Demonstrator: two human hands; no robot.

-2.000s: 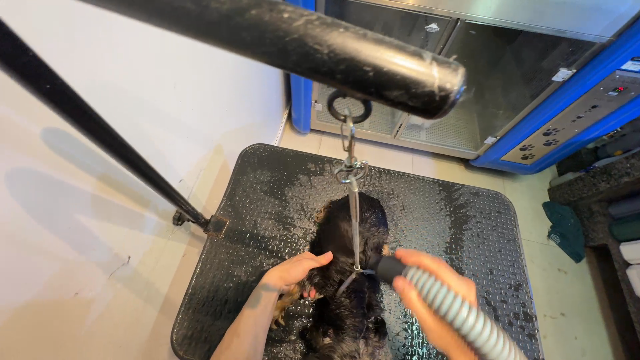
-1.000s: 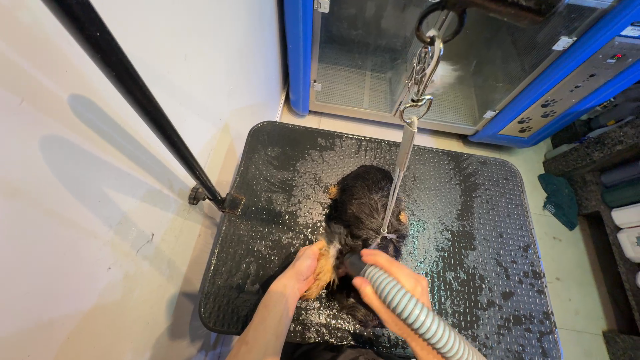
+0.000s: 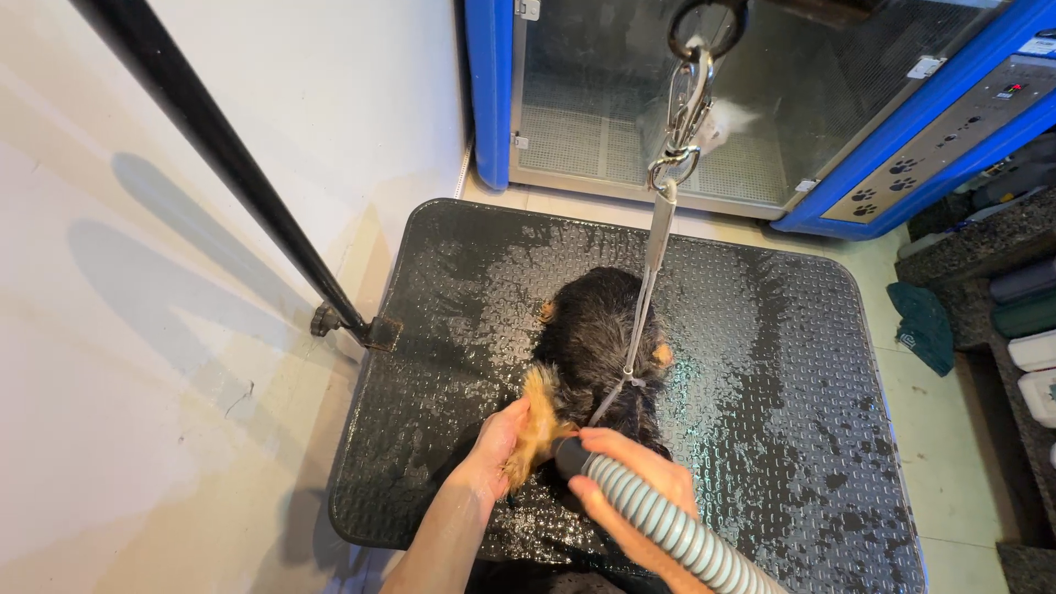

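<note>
A small dog with wet black and tan fur (image 3: pixel 596 330) is on a black textured grooming table (image 3: pixel 775 363). A grey grooming loop (image 3: pixel 657 235) runs up from its neck area to metal clips and a ring. At the dog's left side, my left hand (image 3: pixel 497 441) holds a tan-furred leg (image 3: pixel 535 417). My right hand (image 3: pixel 648 487) grips a ribbed grey dryer hose (image 3: pixel 685 532), whose black nozzle (image 3: pixel 569 456) points at that leg. Parts of the dog near my hands are hidden.
A black grooming arm post (image 3: pixel 223 157) is clamped at the table's left edge beside a white wall. Behind the table stands a blue-framed drying cabinet (image 3: pixel 491 99) with something white inside. A dark green cloth (image 3: pixel 922 328) lies on the floor at right, near shelves holding rolled towels (image 3: pixel 1027 315).
My left hand has moved from the dog's side to its tan leg and lifted it outward. The nozzle has come down from the loop area toward that leg. The view has shifted.
</note>
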